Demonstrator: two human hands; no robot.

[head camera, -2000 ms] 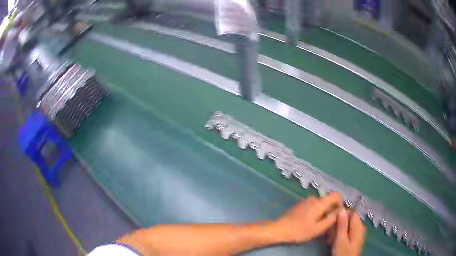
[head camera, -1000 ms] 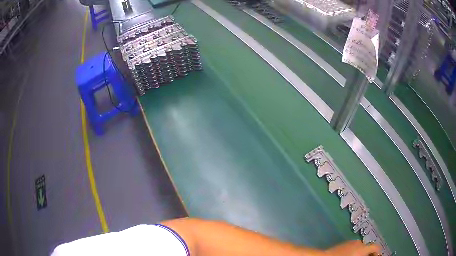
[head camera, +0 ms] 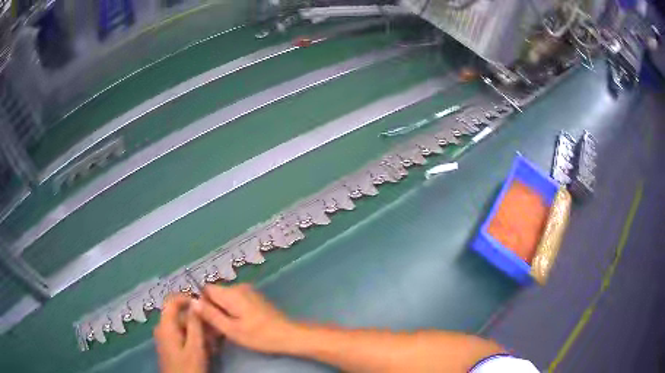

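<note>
A long line of grey toothed metal strips (head camera: 317, 210) lies on the green bench, teeth towards me, running from lower left to upper right. My left hand (head camera: 179, 334) is at the line's lower-left part, fingers bent at the teeth. My right hand (head camera: 244, 317) is beside it, fingertips together at the same joint. A thin dark tool (head camera: 192, 281) shows at the right fingertips, touching the strip area. Any small part between the left fingertips is hidden or too blurred to tell.
A blue bin (head camera: 499, 264) of orange parts (head camera: 516, 222) has a yellow-tan strip (head camera: 553, 234) along its side. Two short dark-grey strip pieces (head camera: 585, 162) lie beyond. Slender green-and-white tools (head camera: 441, 170) lie beside the line. Silver rails (head camera: 219, 184) cross the bench; a machine stands upper right.
The view has swung right: the stacked strips and blue stool have left the picture, and the blue bin and machine have entered. Both hands show now, with the right forearm visible.
</note>
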